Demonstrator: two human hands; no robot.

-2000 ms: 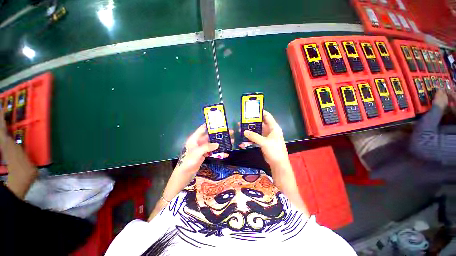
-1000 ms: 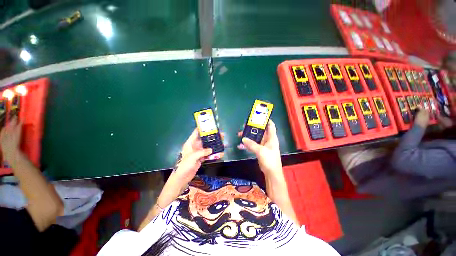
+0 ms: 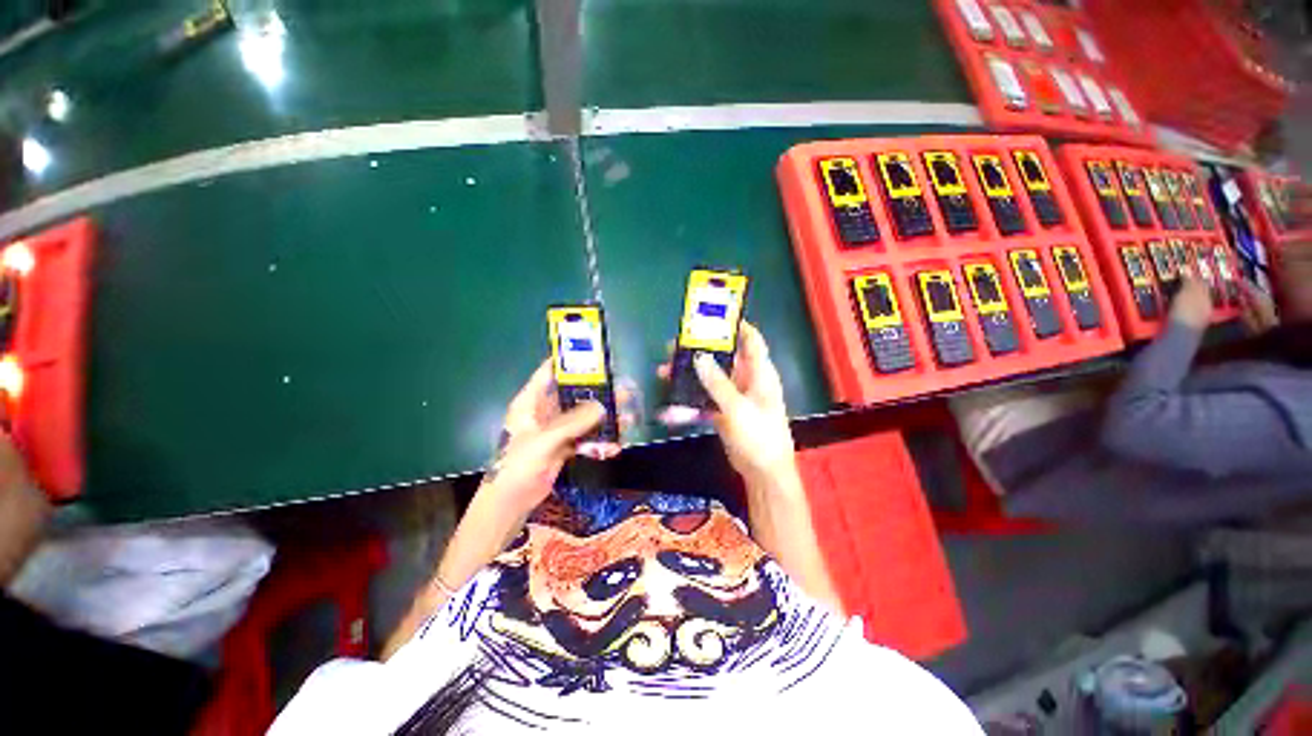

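Note:
My left hand (image 3: 540, 431) holds a keypad phone (image 3: 580, 360) upright near the bench's front edge, its thumb on the keys. The phone is black with a yellow frame and a lit white screen with a blue patch. My right hand (image 3: 738, 396) holds a second keypad phone (image 3: 709, 319) of the same kind, slightly tilted, with its thumb at the top of the keypad. Its screen is also lit white with a blue patch. The two phones are apart. The fingers behind both phones are mostly hidden.
A red phone tray (image 3: 852, 385) with two rows of dark-screened phones lies to the right; more trays stand beyond it. Another red tray (image 3: 65, 360) is at far left. People sit at both sides. A red stool or tray (image 3: 881, 539) is below the bench edge.
Both screens now show a blue patch. The right-hand phone stands straighter than one second ago, and my right thumb has moved up its keypad. The camera view has shifted slightly.

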